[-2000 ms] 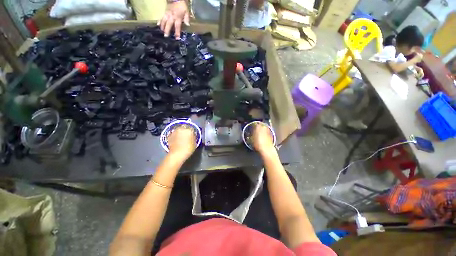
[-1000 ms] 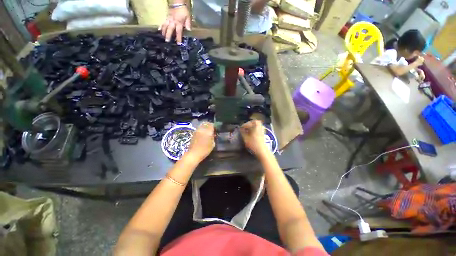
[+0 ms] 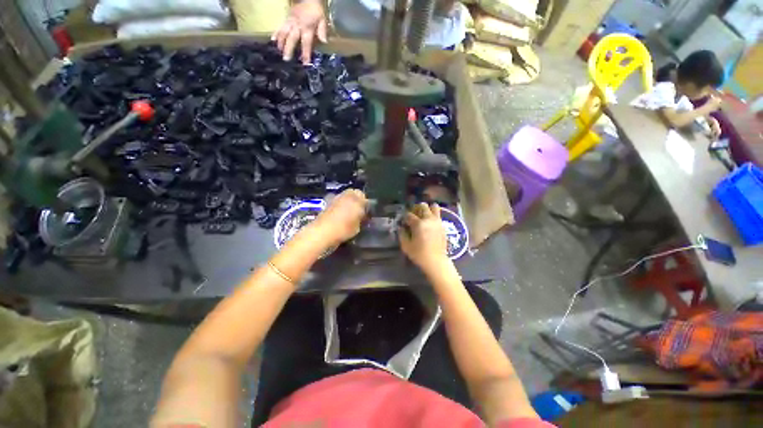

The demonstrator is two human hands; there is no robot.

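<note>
The green hand press (image 3: pixel 390 138) stands in front of me, its ram above the small silvery fixture (image 3: pixel 381 232). My left hand (image 3: pixel 341 217) is at the left side of the fixture, fingertips pinched together. My right hand (image 3: pixel 425 236) is at its right side, fingers curled. Any small part between the fingers is too small and blurred to tell. The left bowl of small metal parts (image 3: pixel 289 221) is partly under my left hand and wrist. The right bowl (image 3: pixel 456 234) is partly behind my right hand. Black plastic parts (image 3: pixel 209 125) are heaped behind and left.
A second green press (image 3: pixel 46 159) with a red-ball lever and clear tub (image 3: pixel 74 213) stands far left. Another person's hand (image 3: pixel 301 29) rests at the heap's far edge. Cardboard edging (image 3: pixel 483 159) bounds the right. An open woven bag (image 3: pixel 332 334) hangs below the bench edge.
Both hands have come out of the two bowls and inward to the fixture. Since a second ago they stay there, the right slightly lower. The other person's hand has shifted slightly.
</note>
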